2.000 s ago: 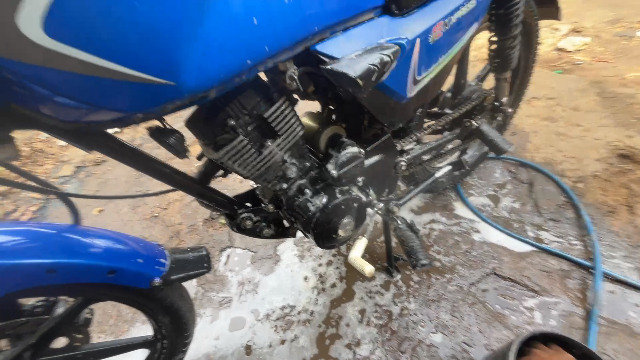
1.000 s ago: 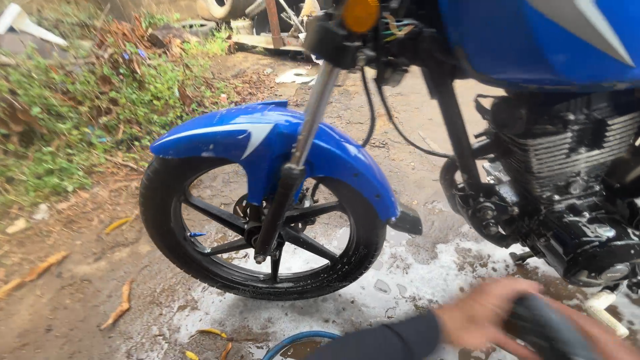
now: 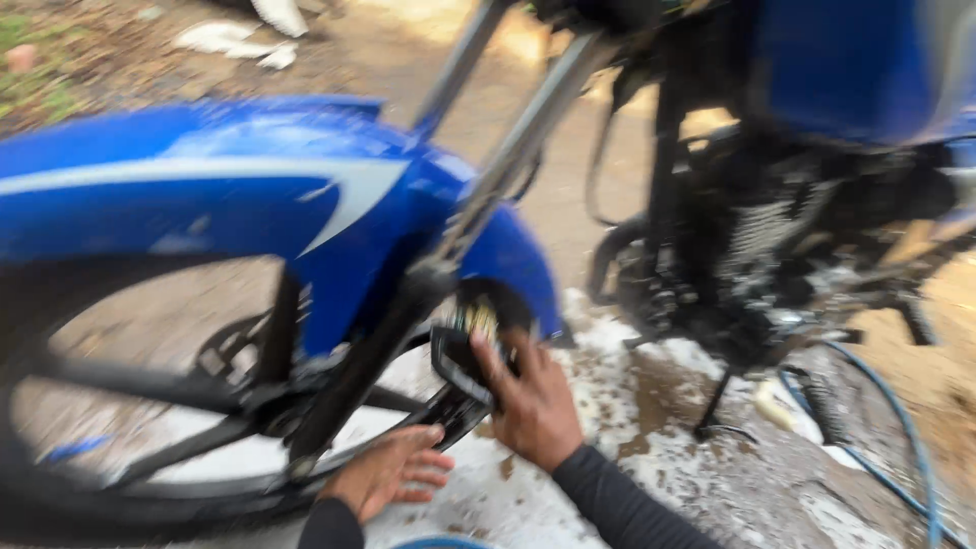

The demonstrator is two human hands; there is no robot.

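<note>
My right hand (image 3: pixel 537 408) grips a black-handled item (image 3: pixel 461 366), apparently a brush with pale yellowish bristles (image 3: pixel 480 316), against the rear part of the motorcycle's front wheel. Below and to the left, my left hand (image 3: pixel 393 469) is near the tire with its fingers apart and nothing held. Over the black spoked front wheel (image 3: pixel 191 389) curves a blue front fender (image 3: pixel 229 191) with a white stripe and wet patches. The silver and black fork leg (image 3: pixel 389 335) slants down just left of the brush. Blur hides exactly where the bristles touch.
To the right are the black engine (image 3: pixel 732 267) and blue fuel tank (image 3: pixel 839 69). A blue hose (image 3: pixel 900 412) lies on the wet ground at the right, and another blue curve (image 3: pixel 438 543) shows at the bottom edge. White foam (image 3: pixel 663 465) covers parts of the ground.
The view has swung from the engine to the front wheel and come nearer. Both hands are now at the wheel; one second ago a blurred hand with a dark object was at the lower right.
</note>
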